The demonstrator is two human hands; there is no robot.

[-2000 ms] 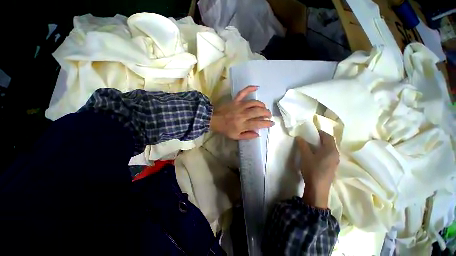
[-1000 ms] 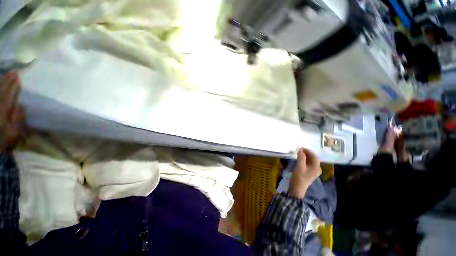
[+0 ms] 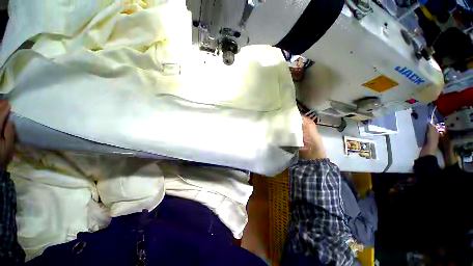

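Observation:
A large cream fabric panel (image 3: pixel 155 122) lies along the table's front edge, with crumpled cream cloth behind it. My right hand (image 3: pixel 311 139) is at the panel's right edge and grips it, with the fingers partly hidden by cloth. The panel's front right corner bulges over the table edge. My left hand (image 3: pixel 6 134) is at the left picture edge by the panel's left end, mostly cut off; its grip cannot be told. The sewing machine (image 3: pixel 332 57) stands over the back of the cloth. Its needle area (image 3: pixel 227 49) is beside a bright glow.
More cream cloth (image 3: pixel 129 184) hangs between the table and my lap. A tray recess with brass-coloured bits (image 3: pixel 360 148) is in the tabletop (image 3: pixel 332 143) at right. A yellow basket (image 3: pixel 278 205) is below the table. Another person's hand (image 3: pixel 431 140) shows at far right.
The view has swung from the cloth pile to the machine. My right hand has moved from the front corner further back along the panel's right edge, and the corner now bulges up.

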